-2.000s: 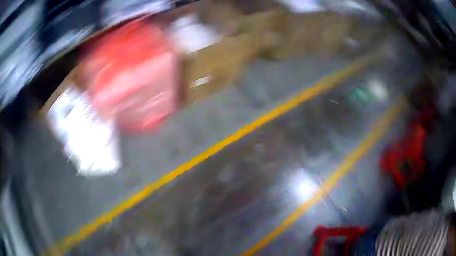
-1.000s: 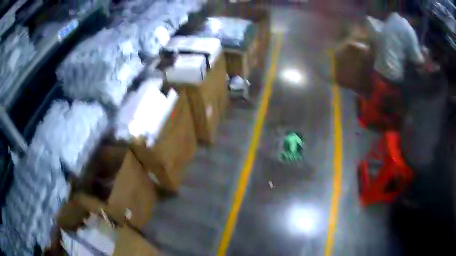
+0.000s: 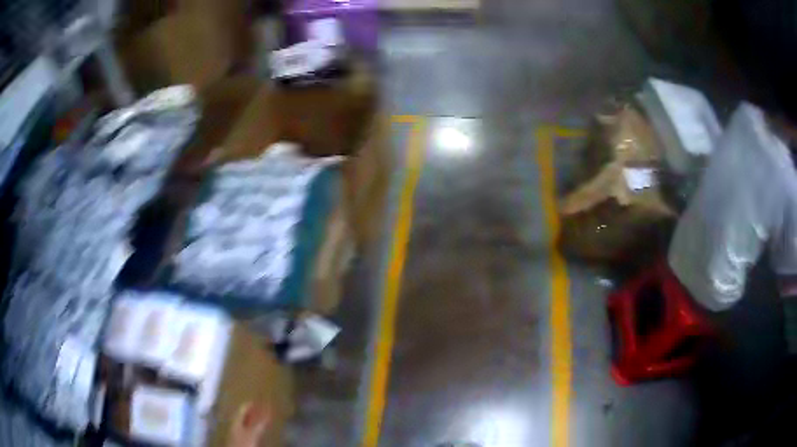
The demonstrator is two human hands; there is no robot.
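Neither of my hands can be made out. The picture is blurred. Nearest at the lower left is an open brown carton [image 3: 262, 380] with white boxes [image 3: 170, 336] in it. A small pinkish blur lies on the carton's side; I cannot tell what it is. Behind it a teal bin [image 3: 319, 236] is heaped with white bagged items [image 3: 245, 227]. A long heap of pale items [image 3: 74, 253] runs along the left.
Yellow lines [image 3: 398, 244] border the grey floor aisle [image 3: 472, 288]. On the right are a red stool [image 3: 655, 323], a brown carton [image 3: 612, 227] and a pale shape [image 3: 734, 209], seemingly a person's clothing. A purple container [image 3: 358, 22] stands at the far end.
The view has moved forward along the aisle. The teal bin, right-hand carton and pale clothing are nearer. The green item on the floor and one red stool have left view.
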